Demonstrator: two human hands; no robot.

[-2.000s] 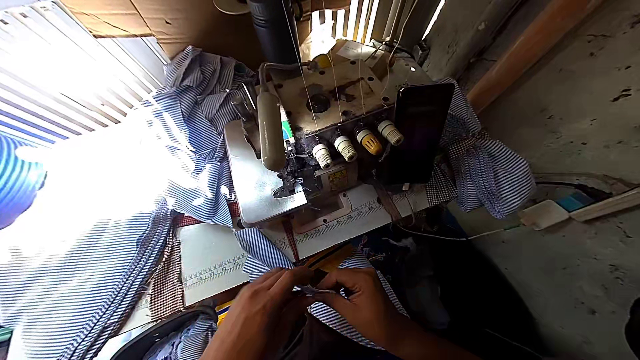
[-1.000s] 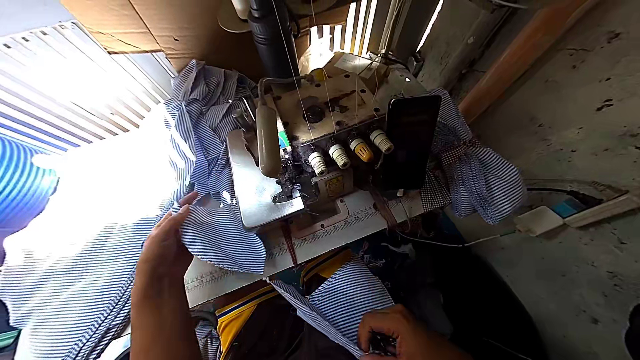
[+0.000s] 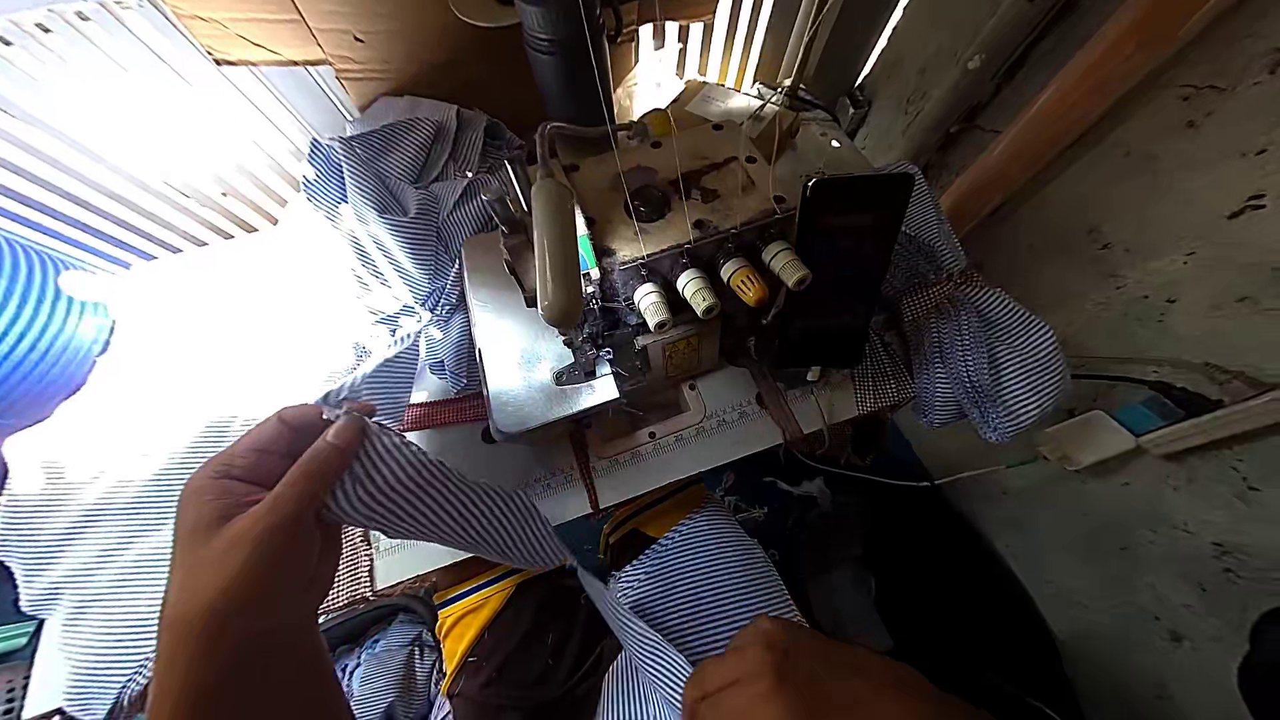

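Observation:
Between thumb and fingers, my left hand (image 3: 265, 500) pinches the edge of a blue-and-white striped fabric piece (image 3: 450, 500), raised left of the overlock sewing machine (image 3: 690, 190). The piece runs down to the right, over my lap, where my right hand (image 3: 800, 670) is closed on its lower part; those fingertips are mostly hidden. A wider striped panel (image 3: 700, 570) lies on my lap beside the strip. The machine's metal cloth plate (image 3: 530, 340) and presser foot area are beyond both hands, with no fabric visible under the foot.
Striped cloth (image 3: 410, 200) is heaped left and behind the machine. A dark phone (image 3: 845, 270) leans on its right front, by a bundled striped fabric piece (image 3: 985, 350). A ruler tape (image 3: 640, 455) runs along the table edge. Someone's blue striped sleeve (image 3: 45, 330) shows far left.
Both hands were together over the lap two seconds ago, then came apart. Since one second ago my left hand has moved toward me from the cloth beside the machine, lifting the striped fabric.

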